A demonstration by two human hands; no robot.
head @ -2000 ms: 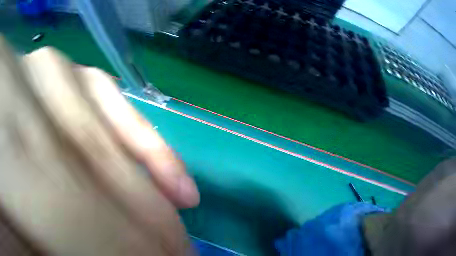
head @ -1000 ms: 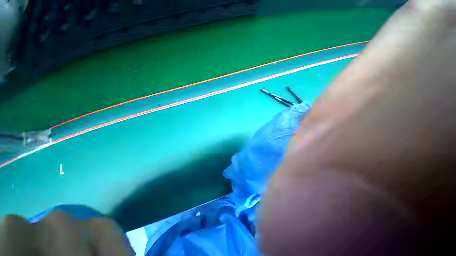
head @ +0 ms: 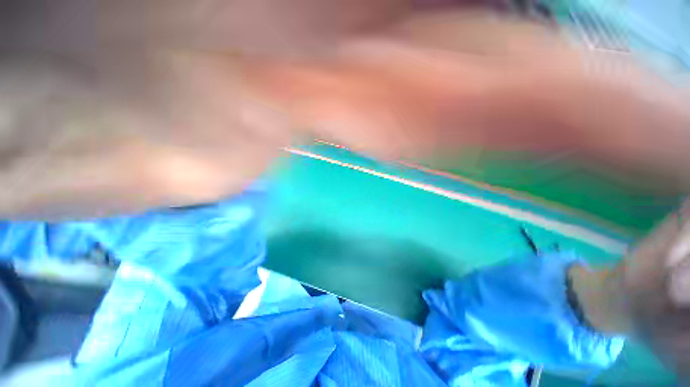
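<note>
My left hand (head: 144,128) is large and badly blurred, very close to the camera at the upper left. Blurred skin stretches from it across the top; I cannot tell which fingers it shows or whether they hold anything. My right hand (head: 651,291) is at the right edge, beyond its blue sleeve cuff, and is cut off by the frame. Its fingers are not clear. Thin dark tweezers (head: 529,239) lie on the green bench mat (head: 363,208), partly hidden behind the right sleeve.
A red line and a white line (head: 454,198) run along the mat's far edge, with the darker green belt (head: 582,204) beyond. The blue smock (head: 250,344) fills the bottom. A dark grey thing (head: 53,317) is at the lower left. Blurred pale shapes show at the top right.
The view has swung. My left hand has come up from the lower left to cover the upper left. The right arm now shows farther right, and the tweezers appear farther right and lower.
</note>
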